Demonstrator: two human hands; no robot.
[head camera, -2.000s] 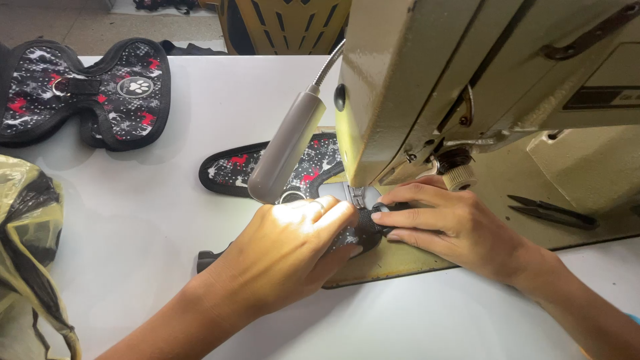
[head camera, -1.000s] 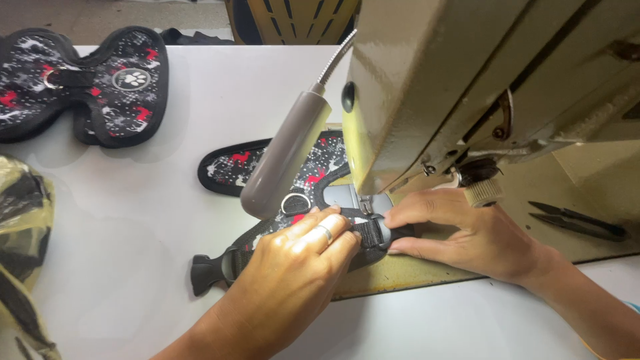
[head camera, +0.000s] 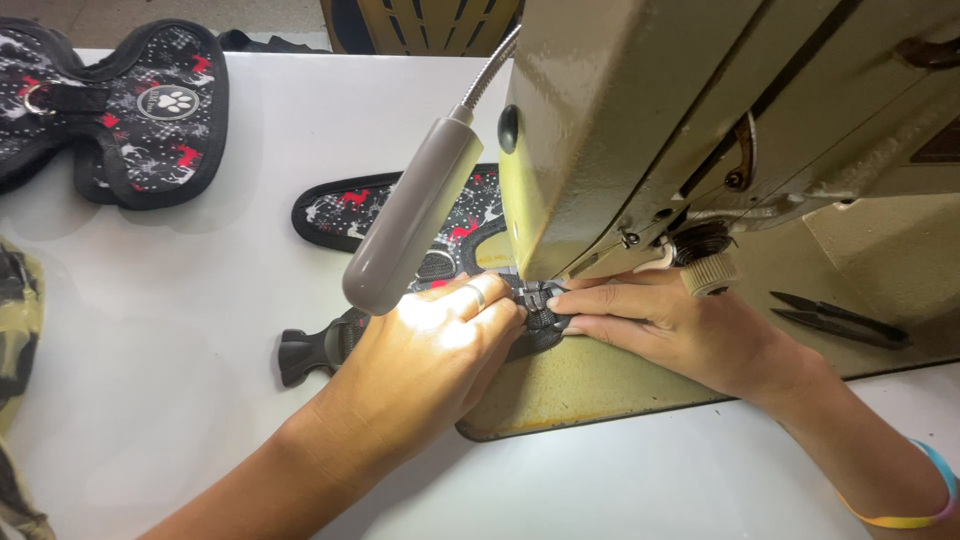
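A black pet harness with red and white reindeer print (head camera: 352, 206) lies partly on the bed of a sewing machine (head camera: 600, 142). My left hand (head camera: 442, 337), a ring on one finger, presses on the harness left of the needle area, its fingertips curled on black webbing. My right hand (head camera: 667, 322) pinches the end of the webbing and black plastic hardware (head camera: 534, 300) by the presser foot. The machine head and my fingers hide much of the needle and foot. At the harness's left end is a black plastic side-release buckle (head camera: 307, 356).
A grey gooseneck lamp (head camera: 412, 217) hangs over the harness, close above my left hand. Thread snips (head camera: 844, 319) lie on the machine bed at right. A similar harness (head camera: 161, 112) rests at upper left on the white table (head camera: 262, 97), with a yellowish plastic bag (head camera: 19, 322) at the left edge.
My left hand has come off the metal ring area since two seconds ago, and the harness's left buckle, mostly covered then, now shows. My right hand stays by the presser foot.
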